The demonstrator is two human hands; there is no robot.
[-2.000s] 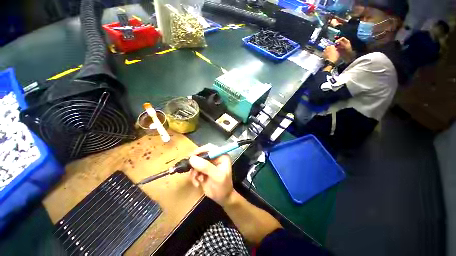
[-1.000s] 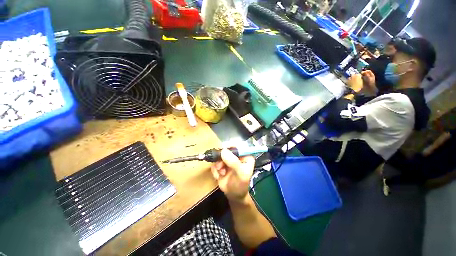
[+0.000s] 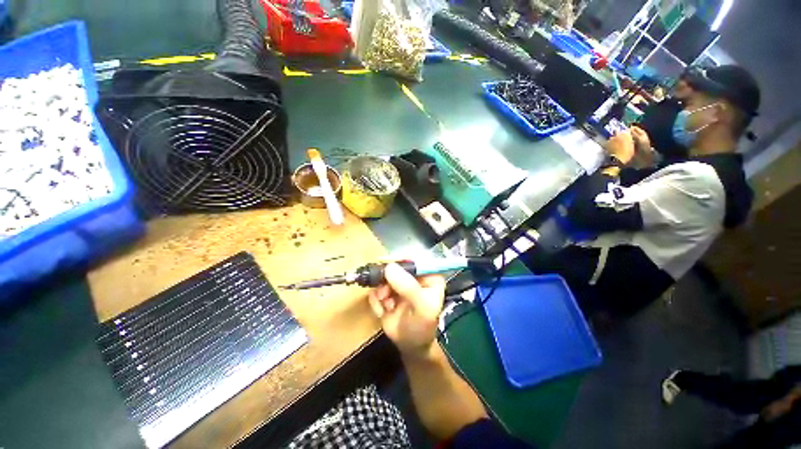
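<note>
My right hand (image 3: pixel 411 304) holds the soldering iron (image 3: pixel 373 274) by its black grip and blue handle. The iron's thin tip points left and is held over the tan board (image 3: pixel 189 235), just right of the panel's upper right edge. The black circuit board panel (image 3: pixel 198 338) lies flat on the board, its strips running diagonally, with pale pads along the left side and near the top. No white parts are seen standing on it. My left hand is not in view.
A blue bin (image 3: pixel 119 210) heaped with white parts stands left. Behind the board are the fume extractor (image 3: pixel 206 162), a small pot (image 3: pixel 307 188) with a stick across it, a yellowish can (image 3: pixel 369 203) and a teal station (image 3: pixel 465 188). A blue tray (image 3: pixel 540 329) and a seated person (image 3: pixel 672 202) are right.
Since two seconds ago the view has shifted, and the panel and bench items appear differently placed. My right hand still holds the iron. Over the last second it has barely moved.
</note>
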